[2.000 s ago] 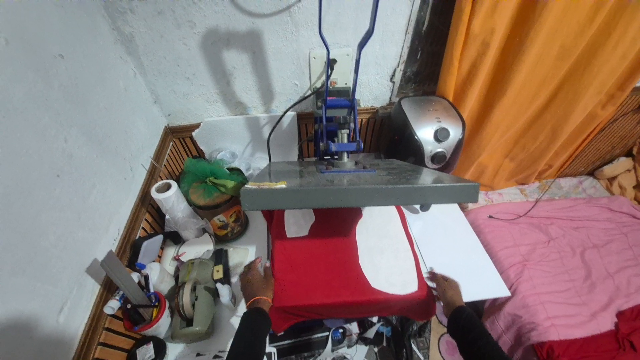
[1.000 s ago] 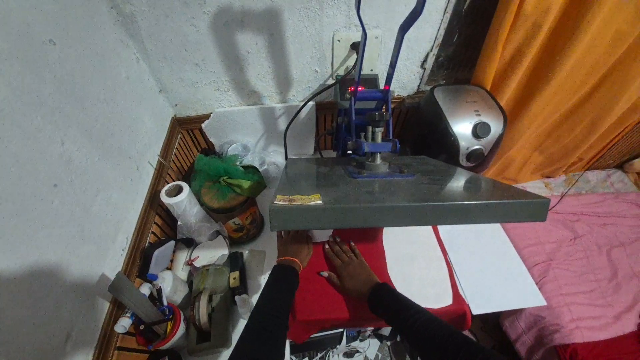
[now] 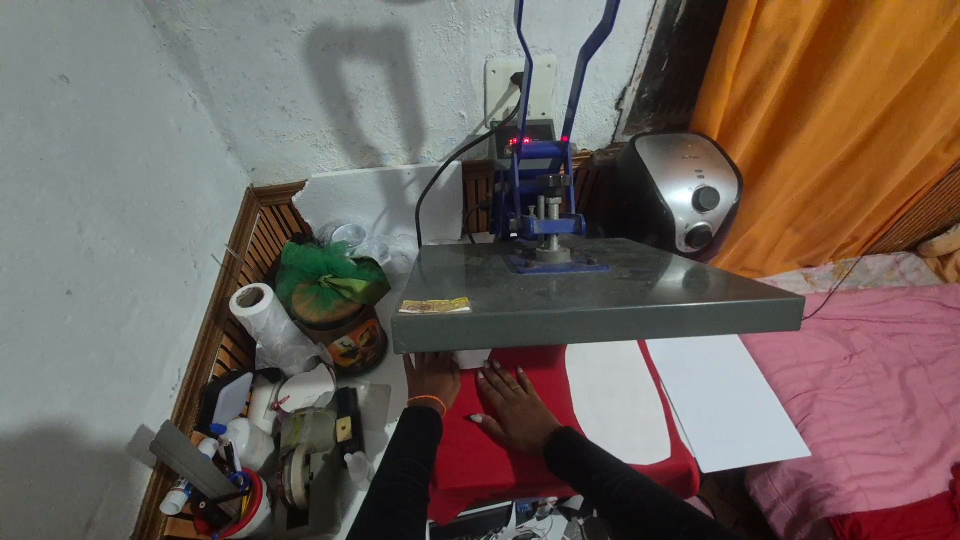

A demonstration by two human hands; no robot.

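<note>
A red fabric piece (image 3: 495, 469) lies spread under the raised grey upper platen (image 3: 600, 300) of a heat press. On it are a large white shape (image 3: 619, 405) at the right and a smaller white piece (image 3: 472, 358), partly hidden under the platen. My right hand (image 3: 517, 409) rests flat on the red fabric with its fingers apart, just below the small white piece. My left hand (image 3: 433, 379) is at the fabric's left edge, its fingertips partly hidden by the platen; whether it grips the cloth is unclear.
White sheets (image 3: 727, 397) lie right of the fabric, beside a bed with a pink cover (image 3: 862, 375). A tape dispenser (image 3: 300, 472), a pen container (image 3: 251, 510), a plastic roll (image 3: 262, 307) and a jar with green netting (image 3: 345, 330) stand left. An air fryer (image 3: 682, 195) is behind.
My right hand has moved left from the fabric's right front corner onto its left part. My left hand has moved up along the left edge, nearer the platen.
</note>
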